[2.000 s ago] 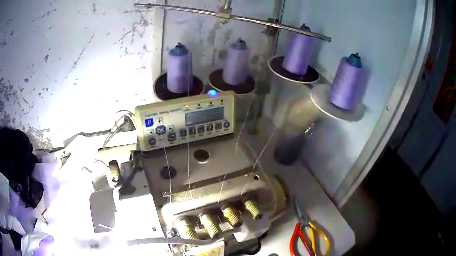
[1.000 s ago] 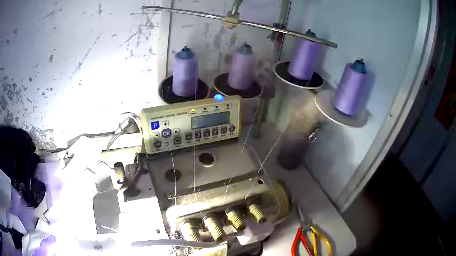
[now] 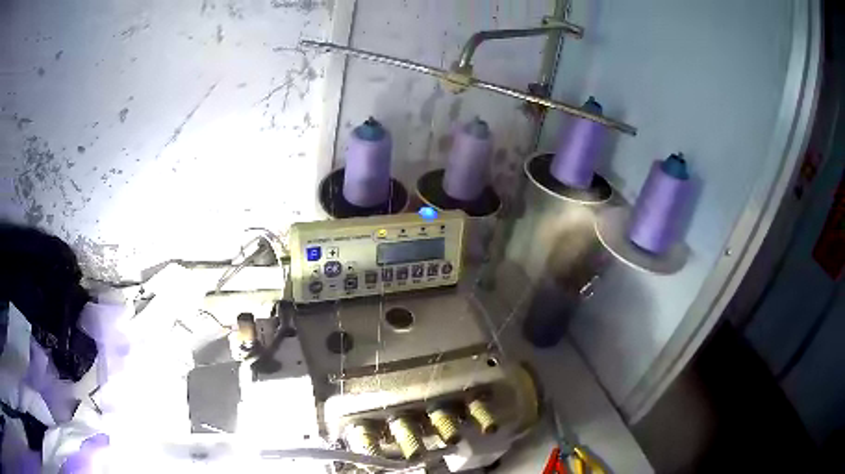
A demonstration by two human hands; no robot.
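Observation:
Neither of my hands shows in the picture. The cream overlock machine (image 3: 417, 356) stands in the centre, with a row of ribbed brass tension knobs (image 3: 405, 435) at its front. The control panel (image 3: 375, 257) behind it has a grey screen and a lit blue light. White and pale lilac fabric pieces (image 3: 104, 347) lie at the lower left, partly washed out by glare. The needle area is also lost in the glare. Thin threads run down to the knobs.
Several purple thread cones (image 3: 368, 165) stand on round discs under a metal rod (image 3: 389, 65). Snips with red and yellow handles (image 3: 582, 460) lie at the lower right, cut by the edge. A black heap (image 3: 42, 296) is at far left. A dark cylinder (image 3: 547, 319) stands behind the machine.
The whole view has shifted, so the machine, cones and snips sit lower and slightly further right in the picture. More of the rod's bracket shows. No object has visibly moved by itself.

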